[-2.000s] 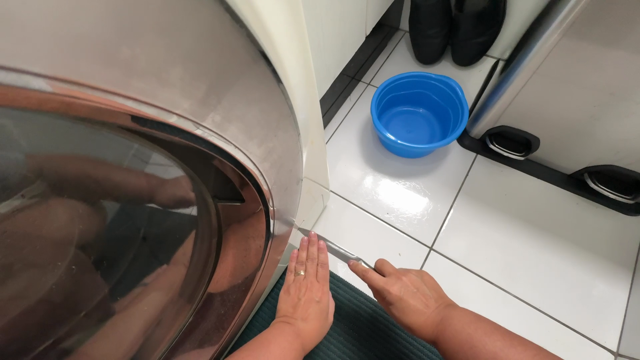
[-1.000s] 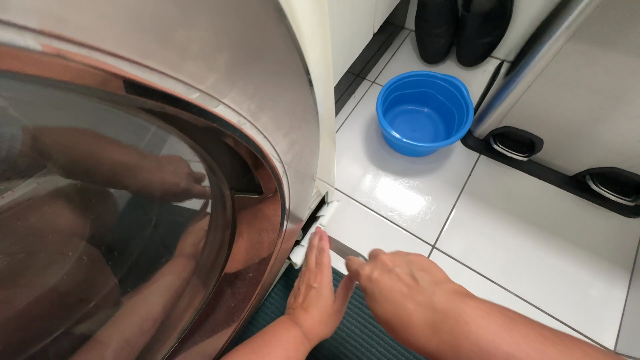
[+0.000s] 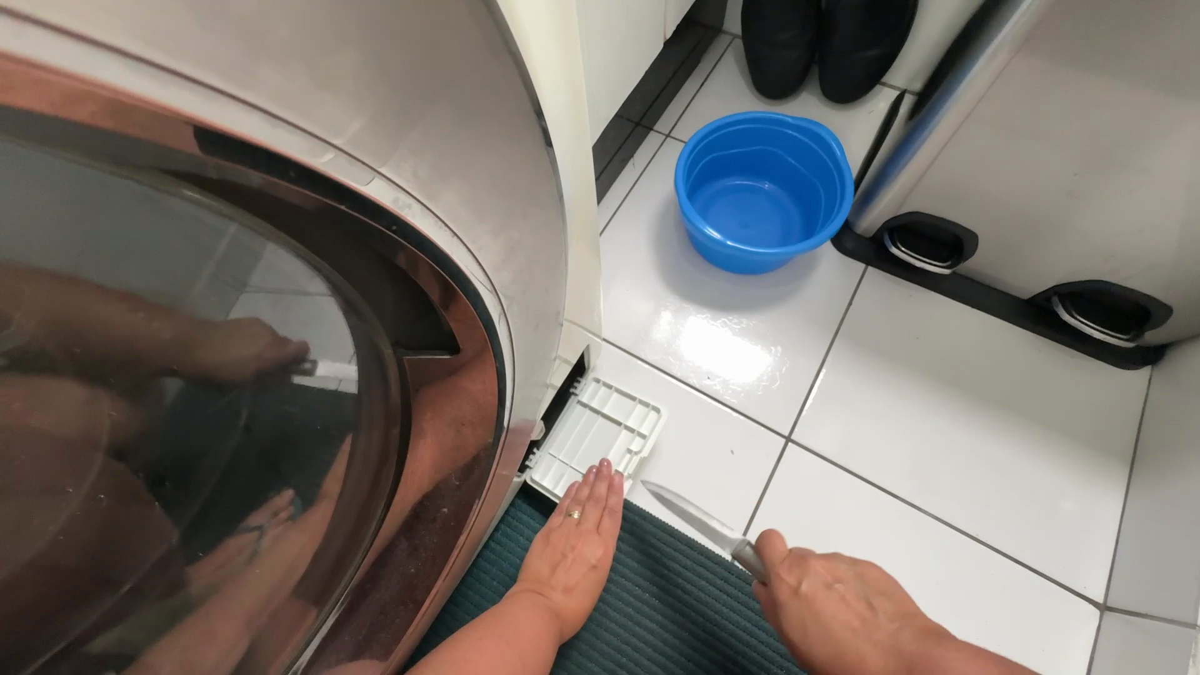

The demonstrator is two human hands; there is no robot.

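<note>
A white plastic access flap [image 3: 600, 433] hangs open at the base of a front-loading washing machine [image 3: 450, 159], its ribbed inner face up. Behind its hinges a dark opening [image 3: 555, 412] shows; what is inside cannot be made out. My left hand [image 3: 574, 553], with a ring on one finger, lies with extended fingertips at the flap's near edge and grips nothing. My right hand [image 3: 834, 595] is closed around the handle of a knife [image 3: 694, 517]. The blade points up and left, its tip just right of my left fingertips, apart from the flap.
A blue plastic basin [image 3: 764, 192] stands on the white tiled floor [image 3: 956, 412]. Black shoes [image 3: 820, 42] are behind it. A metallic appliance or cabinet with a black base [image 3: 994, 305] is at the right. A dark green ribbed mat [image 3: 675, 600] lies under my hands.
The flap, closed two seconds ago and partly open a second ago, is now folded down. My right hand and the knife have moved away from the machine, to the right and nearer me.
</note>
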